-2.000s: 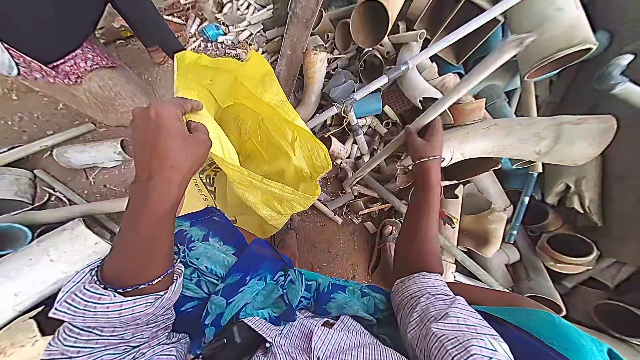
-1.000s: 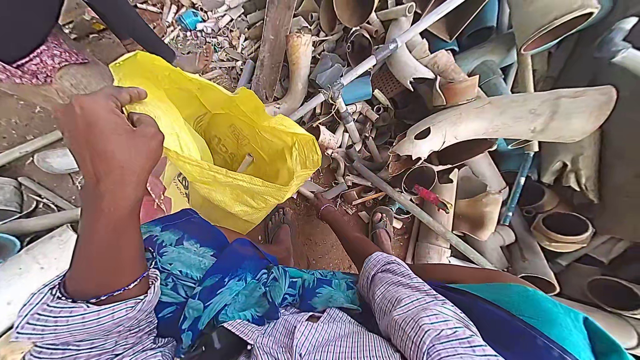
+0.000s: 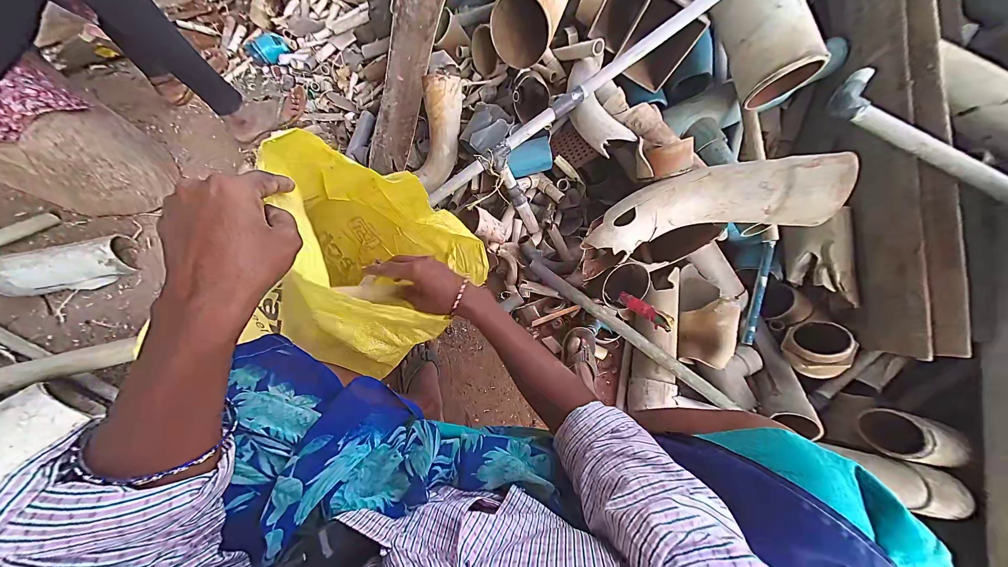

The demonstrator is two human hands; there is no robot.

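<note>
My left hand [image 3: 228,236] grips the rim of a yellow woven plastic sack [image 3: 425,213], which hangs with its mouth spread and bears writing. My right hand [image 3: 425,285] is at the near side of the sack's mouth, over the opening, with a pale piece of plastic pipe [image 3: 370,291] at its fingers; the far end of the piece lies within the sack. Right of the sack is a heap of scrap pipes, with a broken, curved white pipe [image 3: 732,197] lying across it. A long thin grey pipe [image 3: 622,327] slants below that.
A wooden post [image 3: 405,87] stands beyond the sack, by a heap of small pipe offcuts [image 3: 323,39]. A white pipe [image 3: 598,83] crosses the scrap. At the upper left is another person's foot [image 3: 264,116] near a large stone [image 3: 87,173]. Planks [image 3: 874,260] lie at the right.
My right hand has moved from the ground between the feet up to the sack's mouth, now with a pale piece. Two seconds ago it held a long pipe over the heap. My left hand keeps the sack's rim.
</note>
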